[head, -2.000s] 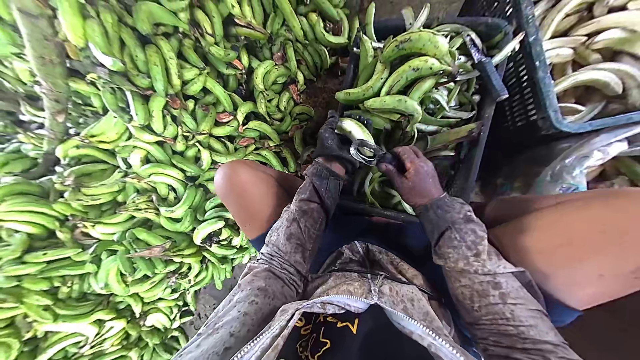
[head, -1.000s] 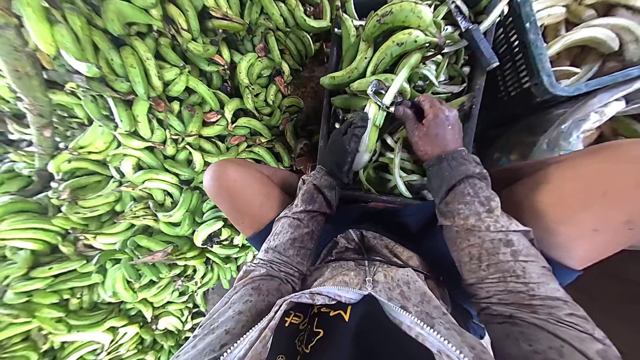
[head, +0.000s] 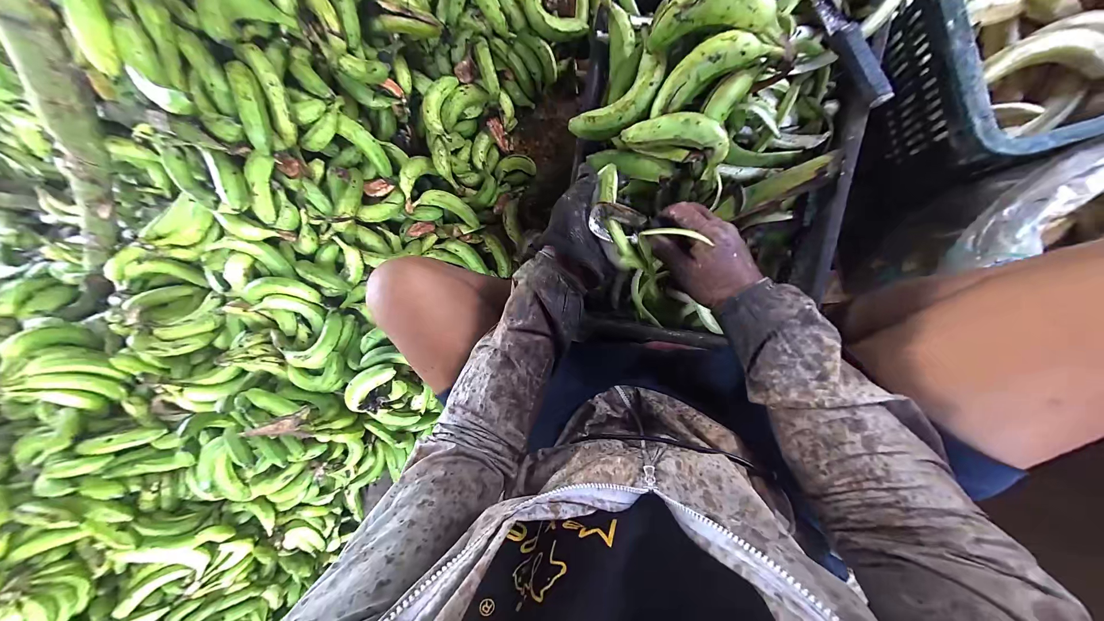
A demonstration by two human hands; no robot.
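My left hand (head: 576,226), in a dark glove, grips a partly peeled green plantain (head: 616,237) over the near end of a dark crate (head: 826,207). My right hand (head: 705,250) is bare and closed on a small peeling tool (head: 611,220), whose metal loop lies against the plantain. A thin strip of green peel (head: 677,232) sticks out by my right fingers. Just beyond my hands, a bunch of unpeeled green plantains (head: 703,69) rests in the crate, with loose peels (head: 772,129) at its right. My fingers partly hide the plantain and the tool's handle.
A big heap of green plantains (head: 285,293) covers the floor at the left, crossed by a pole (head: 65,129). At the upper right, a dark plastic basket (head: 979,103) holds pale peeled plantains (head: 1048,52). Clear plastic (head: 1000,216) lies below it. My knees flank the crate.
A second ago a long peel strip hung over the plantain at the tool; now shorter strips show there. Both hands stay close together over the crate's near end.
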